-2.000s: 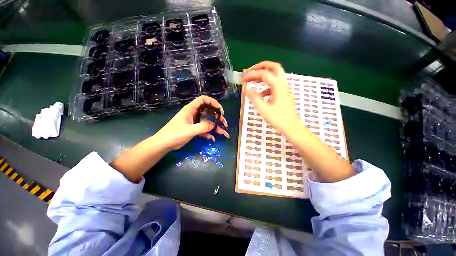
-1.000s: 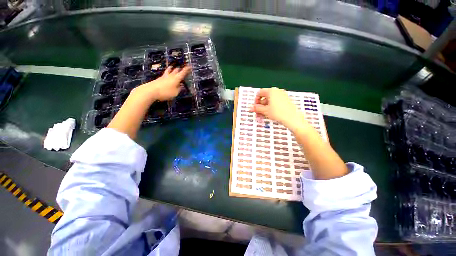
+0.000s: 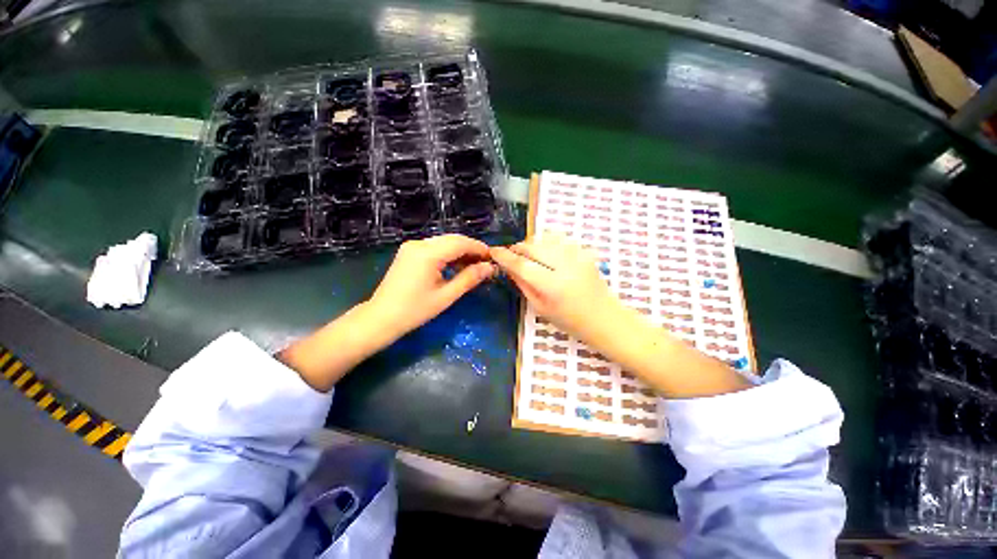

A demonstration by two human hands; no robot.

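My left hand point(image 3: 421, 282) and my right hand point(image 3: 558, 286) meet at the fingertips between the tray and the sheet. A small dark part, seemingly a black housing, shows between them, pinched by my left fingers; most of it is hidden. Whether my right fingertips hold a small piece cannot be seen. My right hand is over the left edge of the white adhesive sheet point(image 3: 675, 328), which bears columns of brown pieces. The clear blister tray point(image 3: 487, 129) with black housings point(image 3: 409, 173) lies beyond my left hand.
Blue film scraps point(image 3: 467, 344) lie on the green bench below my hands, and several are on the sheet. A crumpled white wipe point(image 3: 122, 271) is at the left. Stacked blister trays point(image 3: 946, 360) stand at the far right. A pale scrap point(image 3: 345, 116) lies in the tray.
My left hand was in the tray a second ago and has come back towards me to meet my right hand. My right hand has moved left from over the sheet's upper part.
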